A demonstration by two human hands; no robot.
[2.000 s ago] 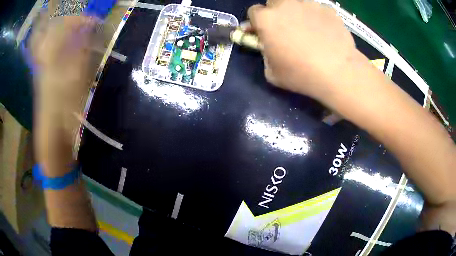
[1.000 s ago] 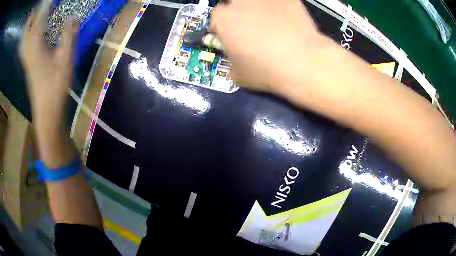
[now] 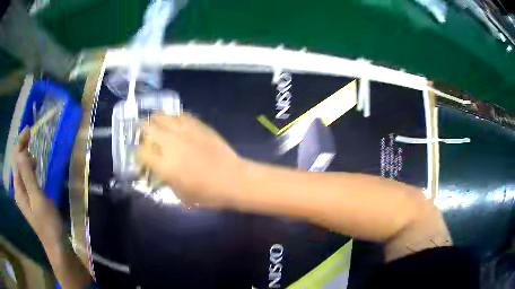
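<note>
The white square housing (image 3: pixel 124 141) lies at the left of the black sheet, blurred, its right part hidden by my right hand. My right hand (image 3: pixel 175 158) is curled over it, with a cream-yellow tool handle (image 3: pixel 151 155) showing blurred in the fist; the tool's head cannot be made out. My left hand (image 3: pixel 36 197) is at the near-left edge of the blue bin (image 3: pixel 68 147). Its fingertips are by the lower end of a pale yellow stick (image 3: pixel 44 121) over the silvery small parts (image 3: pixel 48 138); whether they grip it is unclear.
A clear bagged cord (image 3: pixel 149 34) runs from the housing up over the green belt (image 3: pixel 254 25). White tape (image 3: pixel 226 55) edges the glossy black printed sheet (image 3: pixel 226 242). Bagged items (image 3: pixel 435 8) lie at the top right. A blurred grey shape crosses the top left.
The view has turned and shifted, showing more belt and bin. My right hand remains over the housing. My left hand now shows at the bin's near-left edge, with the yellow stick visible beside its fingertips.
</note>
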